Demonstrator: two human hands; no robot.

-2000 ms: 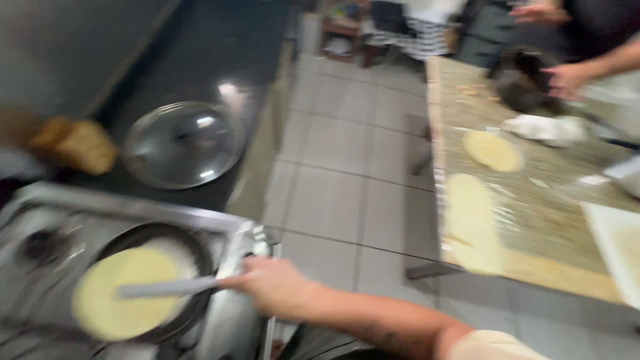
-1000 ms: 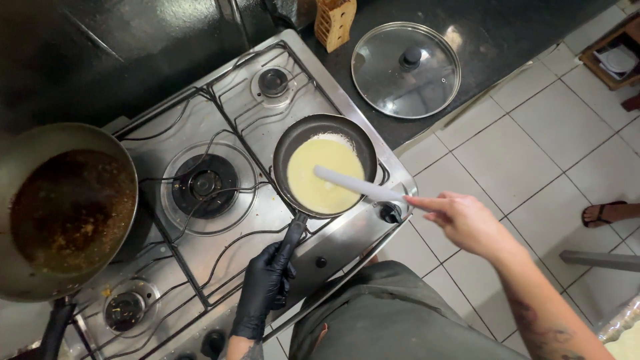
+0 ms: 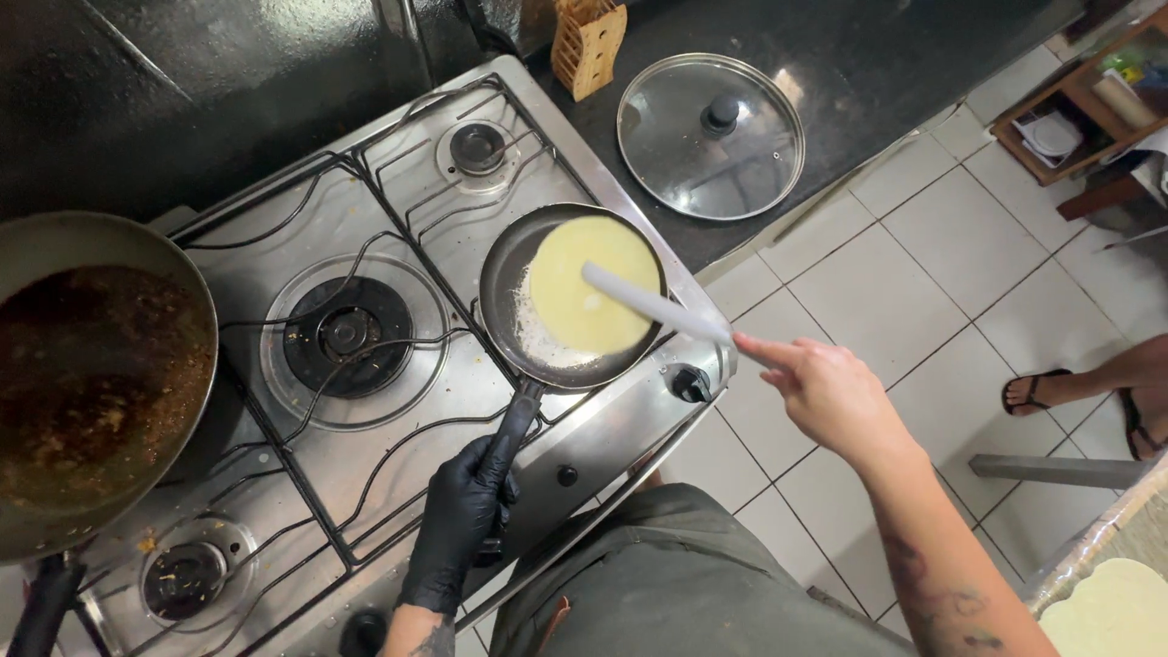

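My left hand [image 3: 465, 520], in a black glove, is closed around the handle of a small dark frying pan [image 3: 507, 265] on the stove's front right burner area. Inside the pan lies a round, pale yellow pancake [image 3: 575, 301], shifted toward the upper right, with whitish residue on the bare pan at its lower left. Ungloved, my right hand [image 3: 826, 392] grips the end of a light grey spatula [image 3: 652, 306], index finger stretched along it. The spatula's flat blade rests on or just over the pancake; contact cannot be told.
A large pan [image 3: 205, 365] of dark oily liquid stands on the left of the gas stove [image 3: 383, 511]. A glass lid [image 3: 675, 173] and a wooden holder [image 3: 584, 55] sit on the black counter. At right are a person's sandalled feet [image 3: 1040, 391] and a table edge [image 3: 1086, 547] with pale dough.
The view has swung strongly. Since one second ago, the pancake has shifted within the pan toward the upper right, baring residue at the lower left. Both hands keep their holds.
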